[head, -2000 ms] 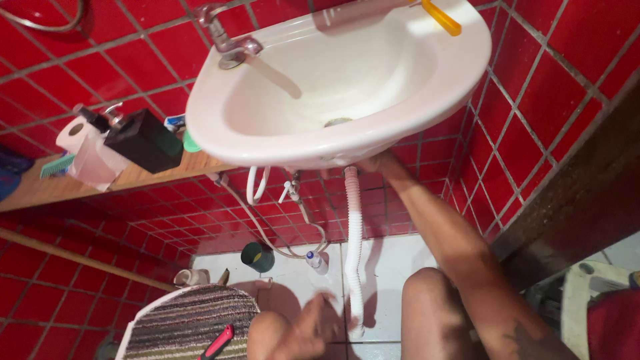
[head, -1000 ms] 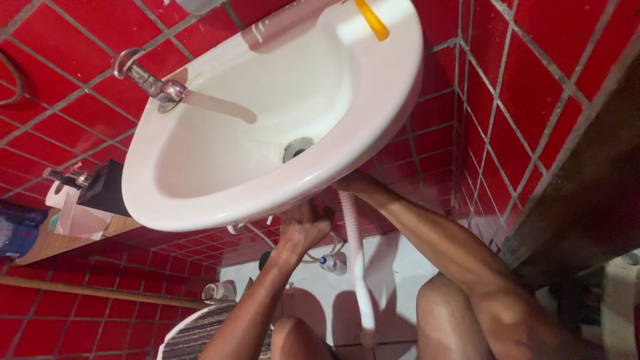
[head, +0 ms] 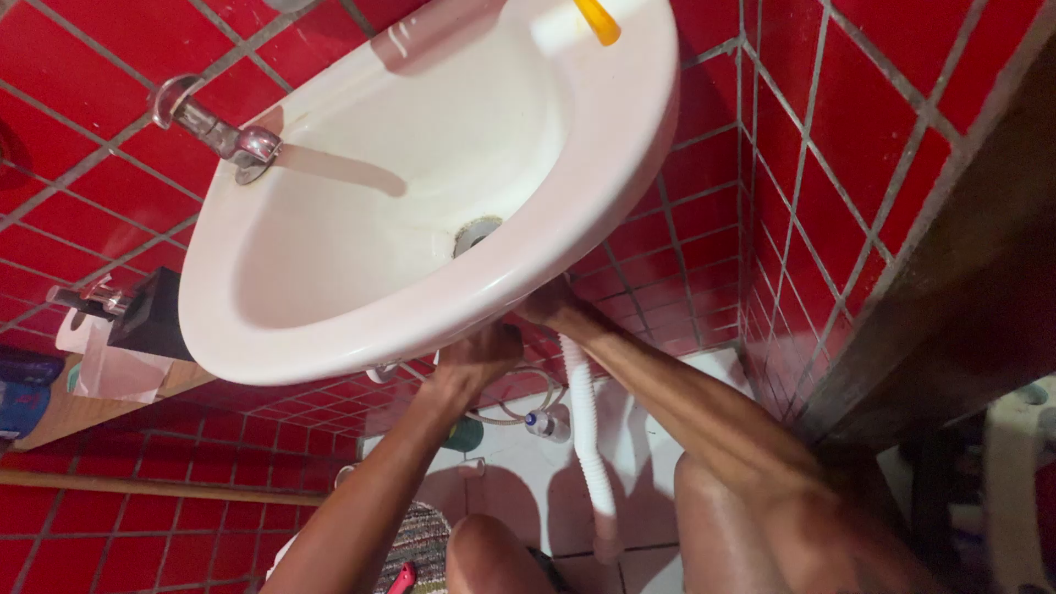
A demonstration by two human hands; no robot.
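Note:
A white ceramic washbasin (head: 396, 289) fills the middle of the head view, with a metal drain (head: 477, 234) and a chrome tap (head: 247, 148). Under its front rim is my left hand (head: 480, 355), its fingers partly hidden by the basin. My right hand (head: 546, 302) reaches beneath the basin too, beside the top of a white corrugated drain hose (head: 586, 421); the rim hides its fingertips. What either hand grips cannot be seen. The hose hangs down toward the tiled floor. An orange-yellow handle (head: 599, 23) lies on the basin's back right corner.
Left stands a wooden shelf (head: 91, 400) with a black dispenser (head: 153, 318) and a toilet roll (head: 76, 332). Below are a small bottle (head: 548, 424), a green container (head: 464, 434), a flexible supply hose (head: 503, 422) and a striped mat (head: 419, 536) with a red-handled tool (head: 402, 579). Red tiled walls enclose the basin.
My left hand, low over the floor two seconds ago, has come up under the basin. My right hand stays beneath it. The view has moved closer to the basin.

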